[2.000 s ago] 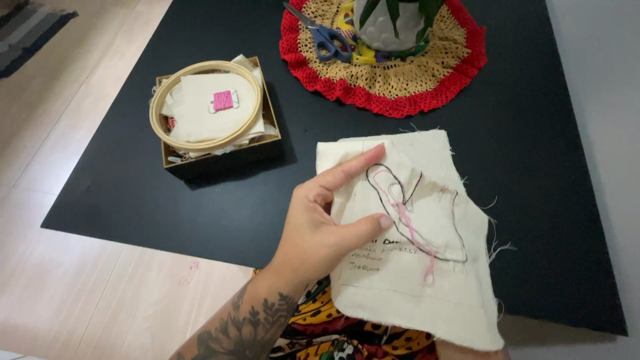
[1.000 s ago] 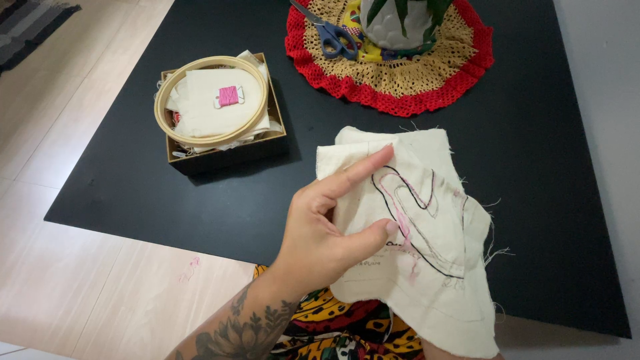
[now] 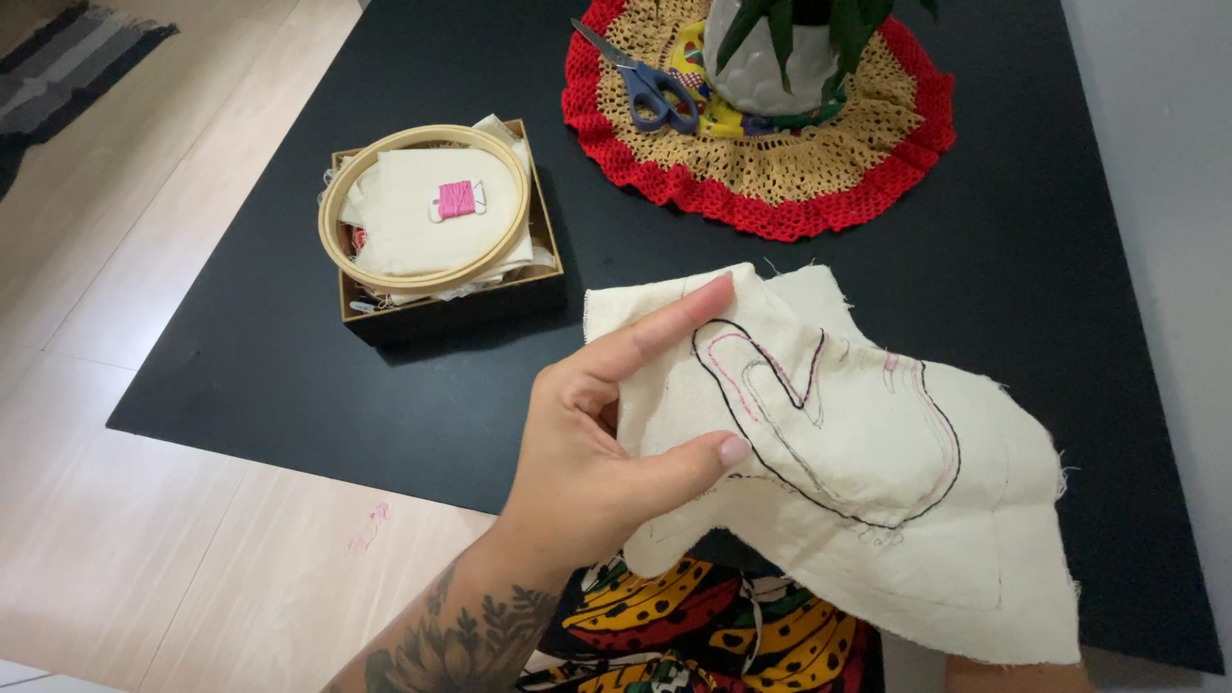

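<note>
A piece of cream cotton cloth [image 3: 866, 452] with frayed edges bears a curved outline stitched in black thread, a pink stitched line inside it and pencil marks. My left hand [image 3: 626, 433] grips its left part, the thumb and forefinger lying spread on the front and the other fingers behind the cloth. Of my right arm only a bit of skin shows under the cloth's lower right edge; the right hand itself is hidden behind the cloth.
Beyond my left hand, an open box [image 3: 452, 308] holds cloth pieces, a wooden embroidery hoop [image 3: 332, 236] and a bobbin of pink thread [image 3: 457, 199]. Blue-handled scissors [image 3: 650, 91] rest on a crocheted mat [image 3: 770, 197] beside a white plant pot [image 3: 770, 58]. All stand on a black table [image 3: 289, 385].
The loose pink thread that hung over the cloth's front is no longer in sight there. The cloth's right part has spread out and shifted right, while my left hand keeps its hold.
</note>
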